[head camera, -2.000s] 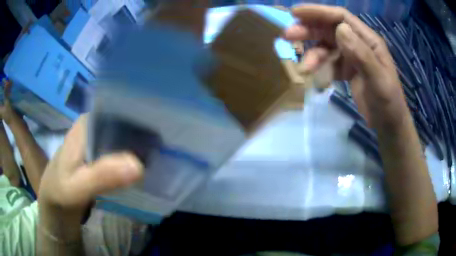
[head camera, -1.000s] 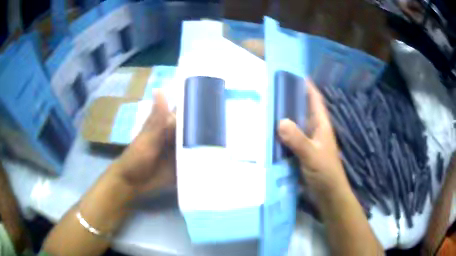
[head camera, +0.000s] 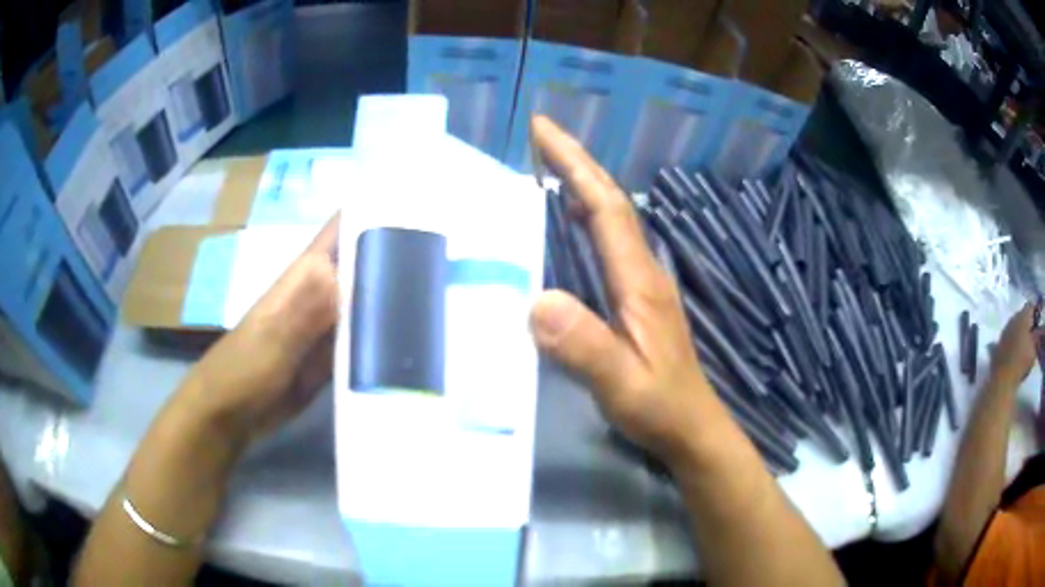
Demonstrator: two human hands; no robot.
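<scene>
A white and light blue product box (head camera: 487, 344) with a dark cylinder picture stands upright in front of me, a little left of centre. My left hand (head camera: 281, 327) holds its left side; the fingers are partly hidden behind it. My right hand (head camera: 630, 333) is at its right edge, fingers spread and raised, with the thumb tip against the edge. No grip by this hand shows. The box's far side and its inside are hidden.
Flat carton blanks (head camera: 235, 272) lie behind my left hand. Erected open cartons (head camera: 149, 143) stand at the left, and more cartons (head camera: 573, 103) at the back. Black tubes (head camera: 802, 310) are piled at the right. Beyond are clear plastic film (head camera: 917, 161) and another person's hand (head camera: 1018, 344).
The box has shifted left in view, and the blue panel standing out on its right no longer shows. My right hand has let go of that panel and opened its fingers.
</scene>
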